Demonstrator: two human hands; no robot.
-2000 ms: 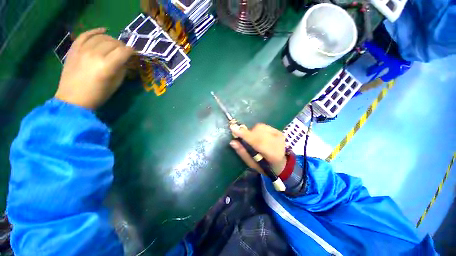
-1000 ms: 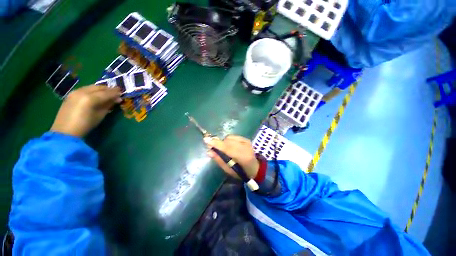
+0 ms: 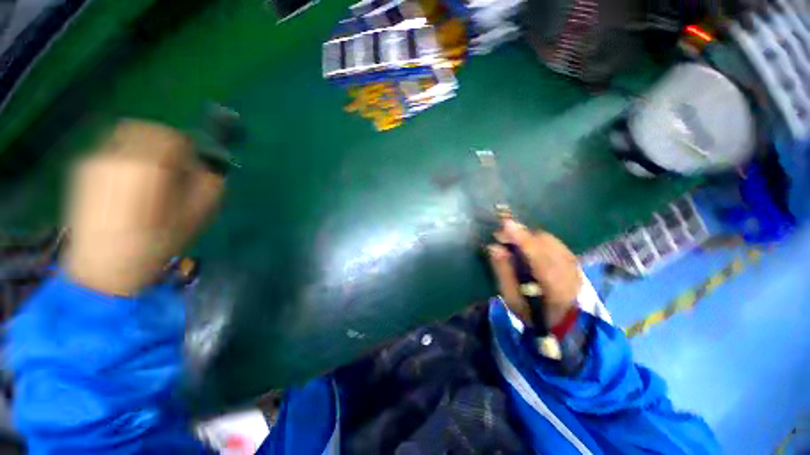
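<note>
My right hand (image 3: 546, 271) holds the soldering iron (image 3: 528, 289) like a pen. Its metal tip points up and away over the green mat and touches no board. My left hand (image 3: 133, 209) is over the left of the mat, badly blurred, with its fingers curled. A dark blurred shape (image 3: 222, 129) shows by its fingertips; I cannot tell whether it is held. A stack of display panels (image 3: 382, 51) with white-bordered screens, blue edges and orange flex tabs (image 3: 377, 105) lies farther up the mat, apart from both hands.
A white tub (image 3: 693, 120) with a dark band stands at the right. A round fan-like grille (image 3: 577, 40) is at the top. White trays (image 3: 666, 235) lie at the mat's right edge. A dark module (image 3: 289, 7) is cut off at the top. A white and red item (image 3: 235, 433) is at the bottom.
The view has turned, shifting the panels, tub and trays. My left hand has left the panel stack and moved back towards me. My right hand still holds the iron.
</note>
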